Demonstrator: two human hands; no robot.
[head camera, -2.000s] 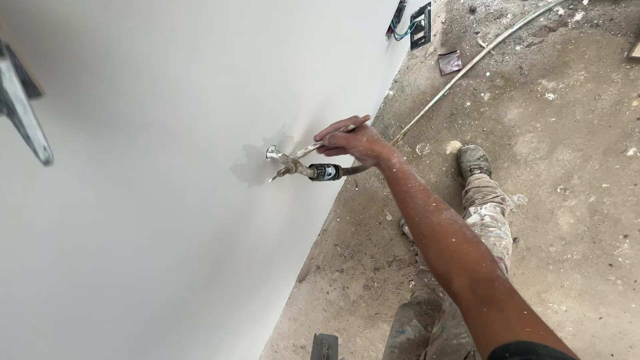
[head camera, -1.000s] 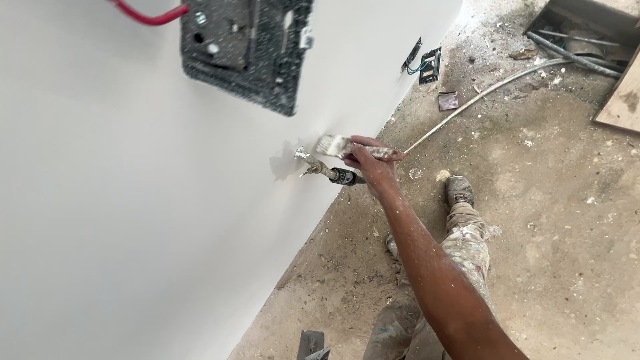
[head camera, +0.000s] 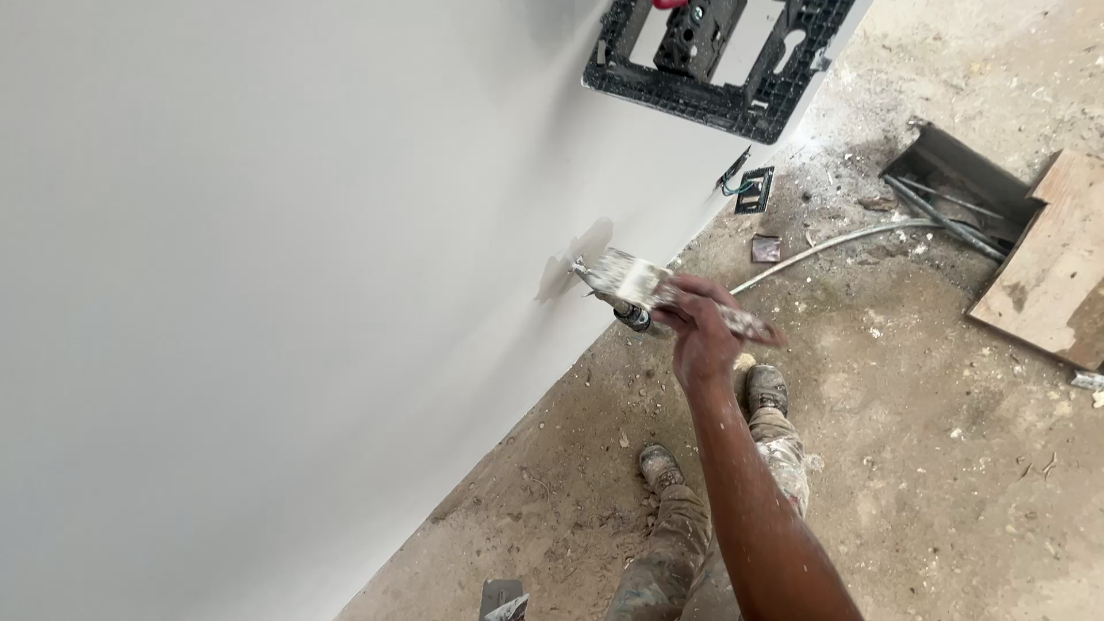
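My right hand (head camera: 703, 332) grips a white-smeared paintbrush (head camera: 634, 278) by its handle, with the bristles at a tap (head camera: 617, 305) fixed to the wall. A hose with a dark connector (head camera: 634, 317) runs from the tap, partly behind the hand. Around the tap's base the white wall (head camera: 302, 285) shows a greyish patch (head camera: 561, 274). My left hand is out of view.
A black socket frame (head camera: 707, 103) hangs close at the top, with a smaller frame (head camera: 754, 191) beyond. On the dusty floor lie a hose (head camera: 828, 247), a wooden board (head camera: 1048, 267) beside a recess with pipes, and a metal blade (head camera: 500, 597) near the bottom.
The brush, seen edge-on at the tap two seconds ago, now shows its broad face there. The view has shifted, bringing in the near socket frame and the board.
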